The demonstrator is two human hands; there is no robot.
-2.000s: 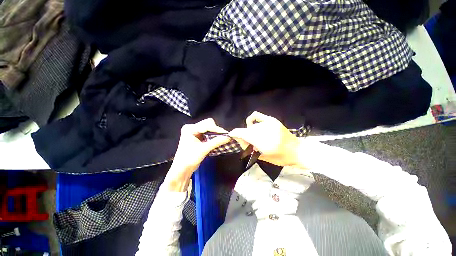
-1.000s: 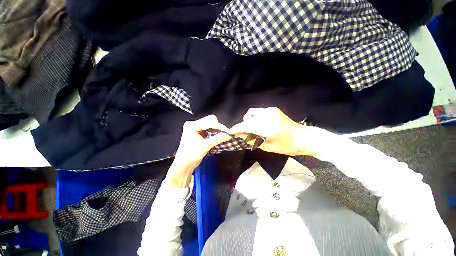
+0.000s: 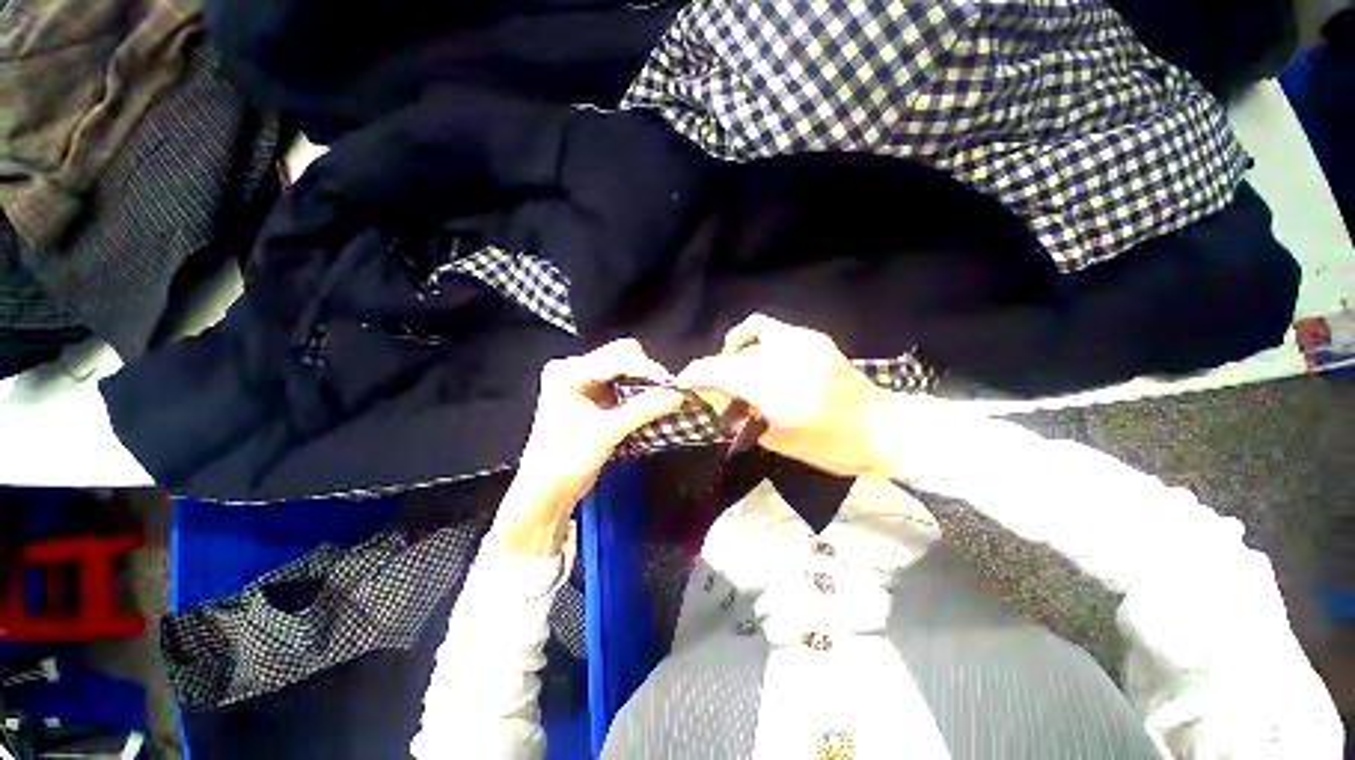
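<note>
A dark padded coat [image 3: 431, 401] lies spread along the table's near edge. My left hand [image 3: 583, 423] pinches the coat's near edge, with the checked binding [image 3: 676, 428] showing just below and between both hands. My right hand [image 3: 795, 394] is at the same spot, its fingertips touching or nearly touching the left ones, fingers bent together. No needle or thread can be made out. A small checked patch [image 3: 516, 282] shows within the dark shell. A broad checked lining [image 3: 966, 104] lies on the coat at the upper right.
The white table edge [image 3: 60, 446] curves at left. Brown and grey garments [image 3: 112, 164] lie at the upper left. A blue bin [image 3: 599, 639] below the table holds a checked garment part [image 3: 335, 609]. A red stool-like object [image 3: 75, 587] stands at the lower left.
Both hands stay at the same stretch of edge. The right hand has made small shifts and turns at the fingertips. More checked strip shows right of it than one second ago.
</note>
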